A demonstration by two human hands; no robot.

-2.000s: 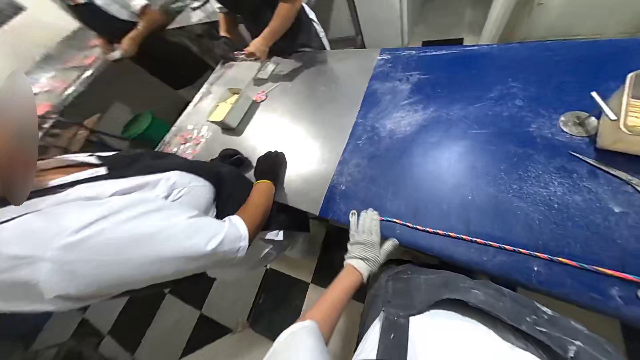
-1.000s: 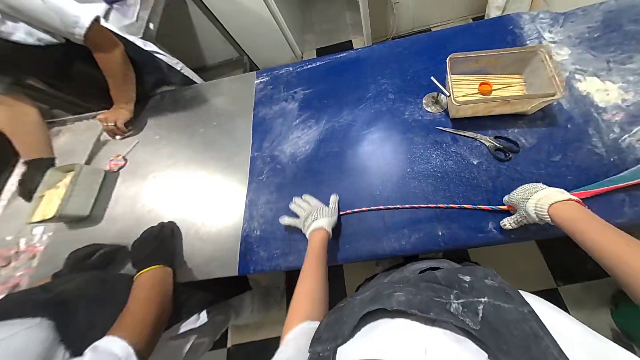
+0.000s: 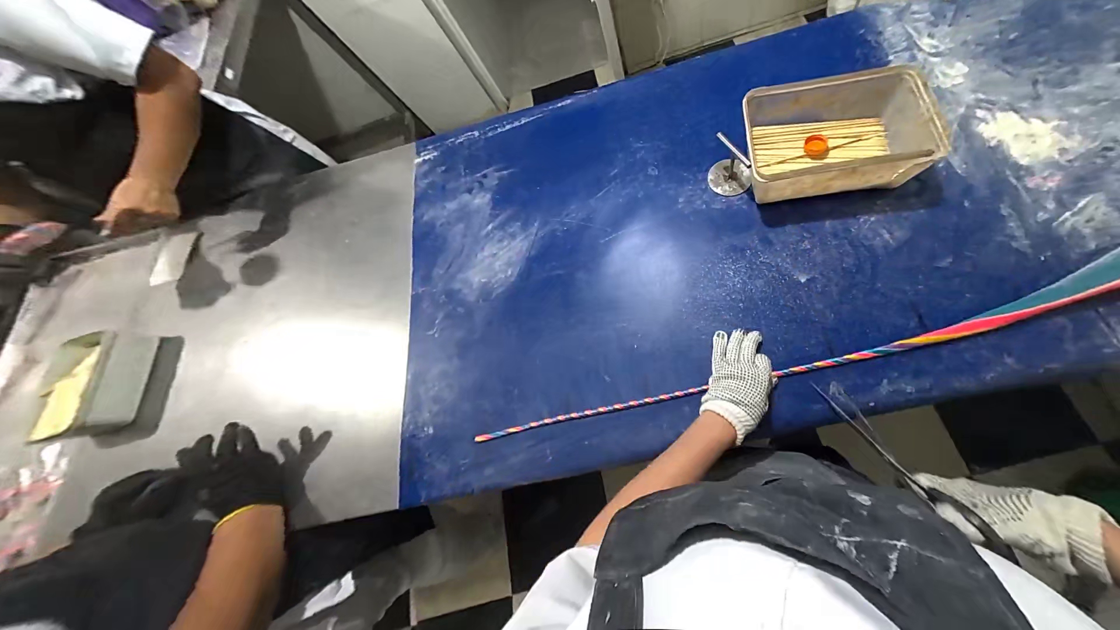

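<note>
A thin, twisted multicoloured candy rope (image 3: 612, 408) lies along the near part of the blue table, widening into a striped ribbon at the right edge. My left hand (image 3: 739, 376), in a white knitted glove, rests flat over the rope with its fingers pointing away from me. At the lower right, my gloved right hand (image 3: 1006, 516) is closed around the handles of scissors (image 3: 875, 442). The blades are parted and point toward the rope, without touching it; motion blurs them.
A plastic tub (image 3: 844, 179) of wooden sticks stands at the back right, beside a round metal stand (image 3: 730, 178). On the steel table (image 3: 350, 289) are a grey container (image 3: 122, 381) and a co-worker's black-gloved hand (image 3: 232, 472). Another person's bare hand (image 3: 140, 203) is at the back left.
My left hand has moved right along the rope, away from its end. My right hand has left the rope and now holds the scissors, which lay on the table a second ago.
</note>
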